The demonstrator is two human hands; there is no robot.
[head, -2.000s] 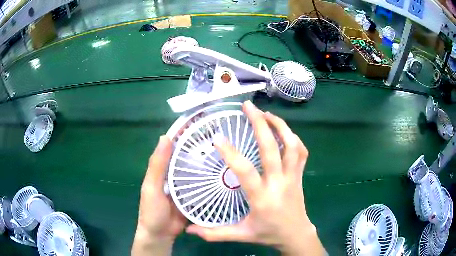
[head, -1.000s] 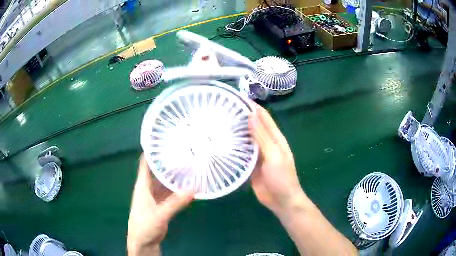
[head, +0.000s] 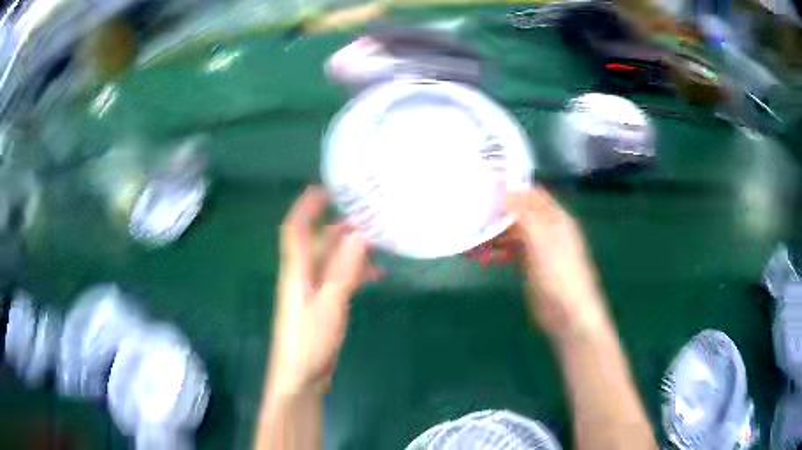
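Note:
The frame is strongly blurred. A white clip fan (head: 426, 171) is held above the green bench, its round face towards me. My left hand (head: 317, 272) grips its lower left edge and my right hand (head: 550, 250) grips its lower right edge. The ribs of its front show only faintly in the glare. A greyish blurred shape, perhaps its clip, shows behind the top of the round head.
Blurred white fans lie at the left (head: 167, 206), lower left (head: 158, 378), back right (head: 608, 132) and lower right (head: 706, 391). Stacked grilles (head: 484, 432) show at the near edge. A dark power unit (head: 607, 44) with a red light stands at the back right.
The held fan has moved up and to the right in the view, farther from me. Both hands moved with it and still hold it. Grilles at the near edge show more.

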